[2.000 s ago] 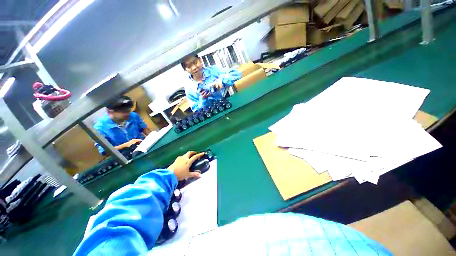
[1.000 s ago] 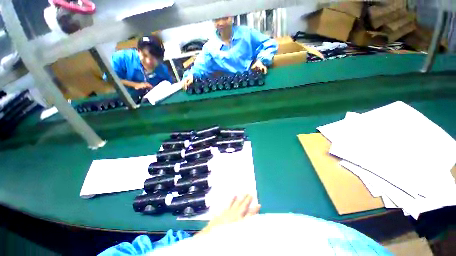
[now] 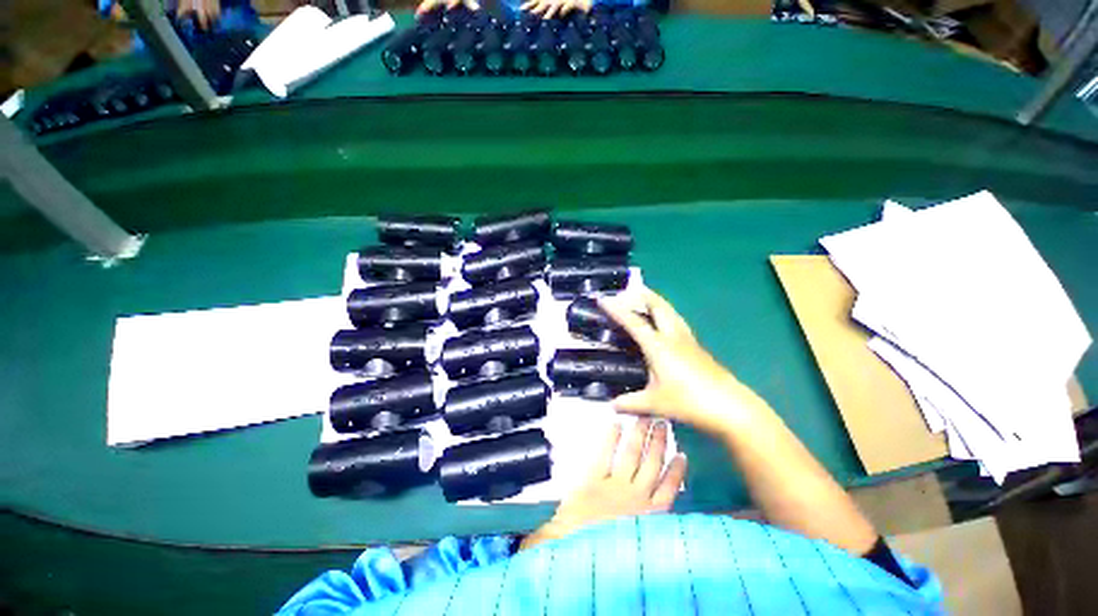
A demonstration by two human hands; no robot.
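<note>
Black cylindrical units (image 3: 491,350) lie on their sides in three columns on a white backing sheet (image 3: 580,436). The right column is shorter. My right hand (image 3: 680,367) reaches in from the right with its fingers and thumb around the right end of a black unit (image 3: 590,319) in that column. The thumb is beside the unit below it. My left hand (image 3: 624,475) lies palm down on the sheet below the right column, fingers slightly apart, holding nothing visible.
A spare white sheet (image 3: 223,371) lies left of the columns. Loose white papers (image 3: 975,319) lie on tan cardboard (image 3: 843,373) at the right. Across the green bench (image 3: 277,487) are more black units (image 3: 530,46), other people's hands and a folded white sheet (image 3: 301,51). Metal uprights (image 3: 72,199) stand left.
The view has tilted down. My right hand has come into view at the right column, which now holds more units. My left hand stays on the sheet near its lower edge.
</note>
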